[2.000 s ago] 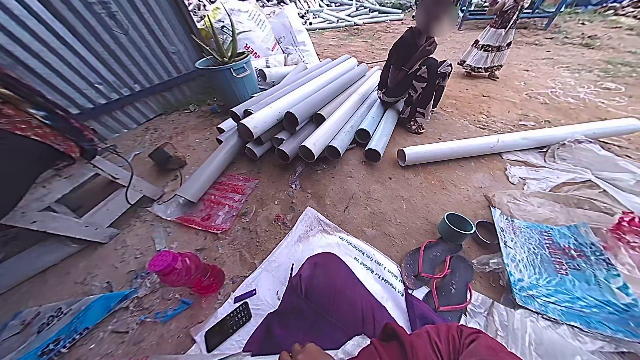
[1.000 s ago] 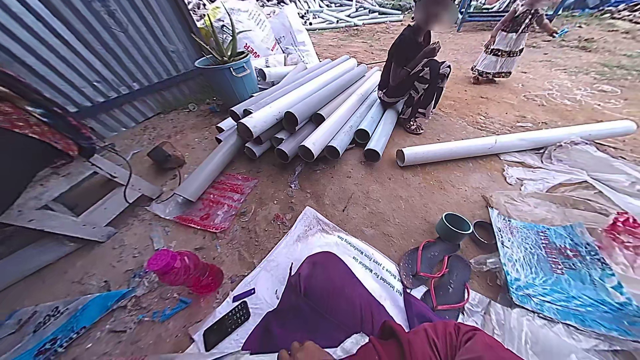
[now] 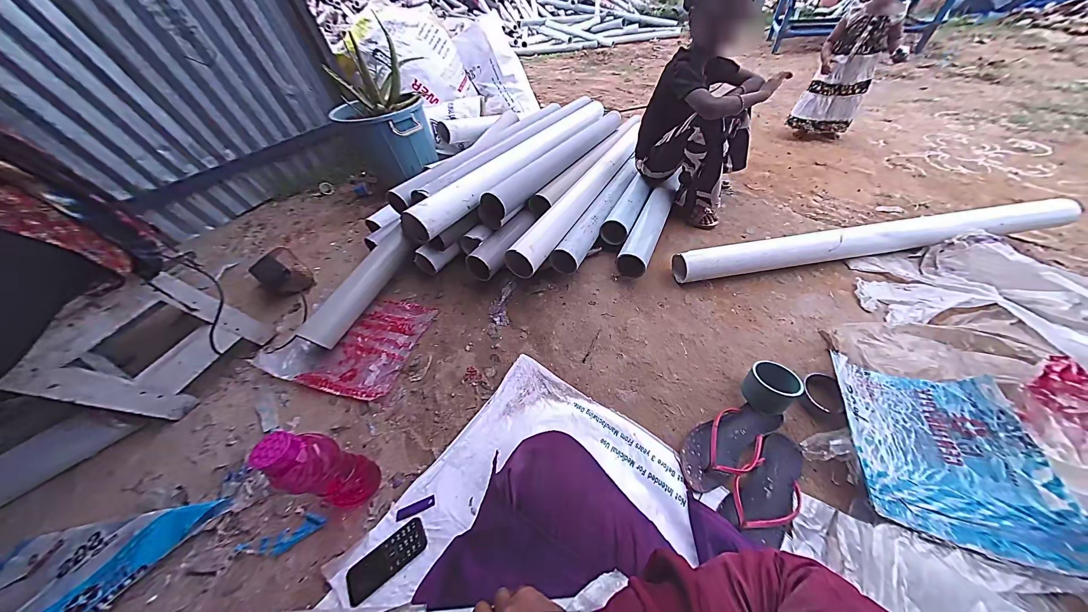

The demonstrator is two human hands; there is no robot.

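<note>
At the bottom edge of the head view, part of one hand (image 3: 518, 600) shows beside a maroon sleeve (image 3: 748, 586); the sleeve enters from the right, so this looks like my right hand. Its fingers are mostly cut off, and a scrap of clear plastic (image 3: 599, 588) lies beside it. My left hand is out of the frame. Purple cloth (image 3: 552, 510) covers my bent leg on a printed white sack (image 3: 523, 399). A black keypad phone (image 3: 387, 561) and a small purple object (image 3: 415, 507) lie on the sack, left of the leg.
A pink bottle (image 3: 316, 467) lies at the left. Flip-flops (image 3: 769, 484) and a green pipe ring (image 3: 772, 388) are at the right. Ahead are stacked grey pipes (image 3: 510, 187), a single long pipe (image 3: 875, 241), a potted aloe (image 3: 387, 140), a seated person (image 3: 697, 110) and a standing person (image 3: 837, 76).
The seated person's forearms now reach forward over the knees. The standing person in the patterned dress has changed position and arm pose. My visible hand stays at the bottom edge.
</note>
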